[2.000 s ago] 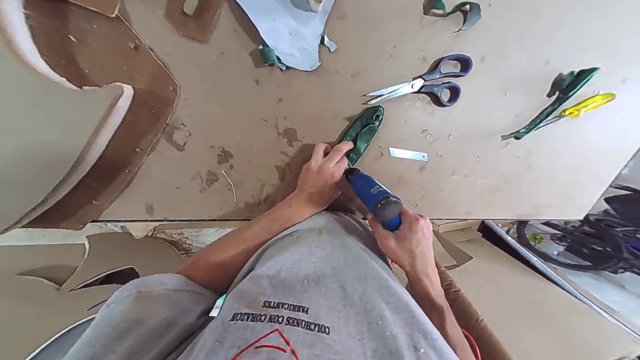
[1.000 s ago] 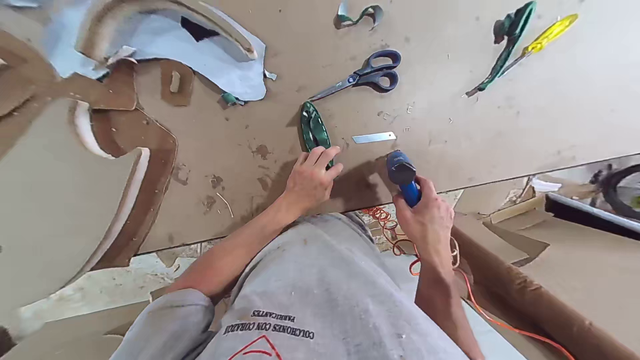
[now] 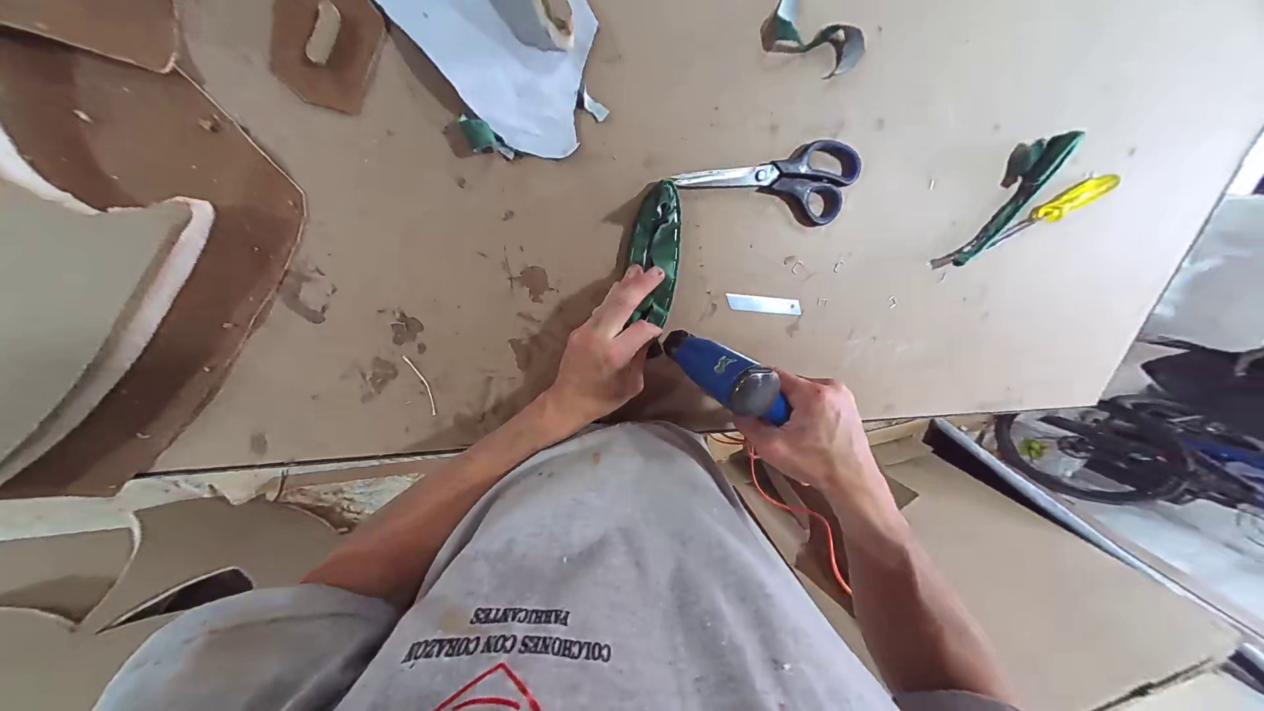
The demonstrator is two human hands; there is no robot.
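Note:
My left hand [image 3: 607, 346] holds the lower end of a narrow green fabric-covered piece [image 3: 656, 232] against the table; a line of staples shows along its edge. My right hand [image 3: 815, 425] grips a blue pneumatic stapler [image 3: 726, 373], whose dark nose is beside my left fingertips at the piece's lower end. Whether the nose touches the fabric I cannot tell. Scissors with dark handles [image 3: 765, 176] lie with their tips at the piece's upper end. A flat metal blade [image 3: 763, 303] rests to the right of the piece, with loose staples near it.
A yellow-handled screwdriver [image 3: 1076, 197] lies by a green fabric strip [image 3: 1032, 188] at the right. Pale fabric [image 3: 494, 79] and a green scrap [image 3: 815, 41] are at the back. Large brown panels [image 3: 237, 207] cover the left. An orange hose [image 3: 800, 509] hangs below the table edge [image 3: 948, 415].
One second ago the stapler was apart from the green piece, to its right; now its nose is back at the piece's lower end. My left hand has stayed on the piece.

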